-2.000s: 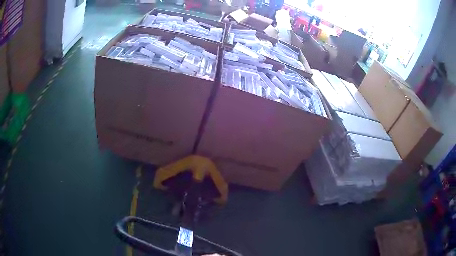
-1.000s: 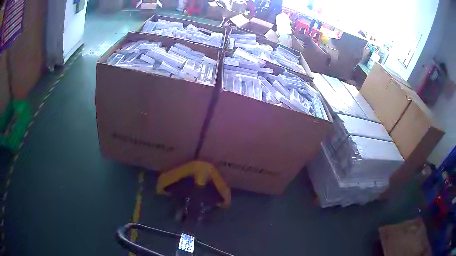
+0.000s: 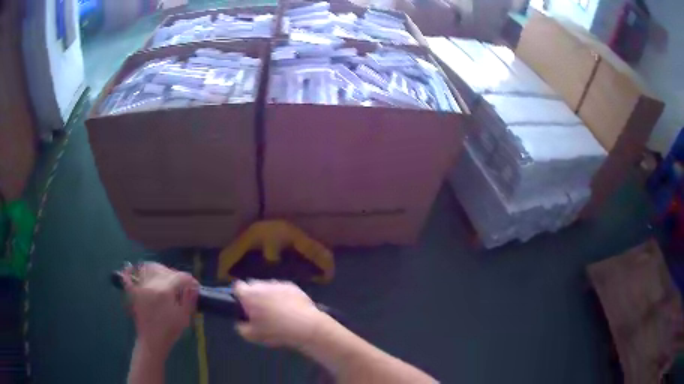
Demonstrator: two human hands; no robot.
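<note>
The black pallet jack handle (image 3: pixel 217 300) lies across the lower middle of the head view. My left hand (image 3: pixel 159 296) is closed around its left part, and my right hand (image 3: pixel 277 311) is closed around it further right. Both hands are bare and slightly blurred. The yellow pallet jack body (image 3: pixel 276 247) stands just beyond, against the front of the cartons; its forks are hidden. Large open brown cartons (image 3: pixel 352 165), grouped together, stand ahead, heaped with clear plastic cases (image 3: pixel 187 79). A dark vertical gap or band runs between the front cartons.
A wrapped white stack (image 3: pixel 536 150) stands close to the cartons' right, with tall closed cartons (image 3: pixel 585 71) behind it. A brown board (image 3: pixel 637 304) lies at lower right. A white cabinet (image 3: pixel 56 64) and green item (image 3: pixel 16 236) are at left. Yellow-marked lines cross the green floor.
Both hands have come into view and now hold the handle, which has risen in the picture. The view has tilted down and turned; the cartons now appear squarer to me.
</note>
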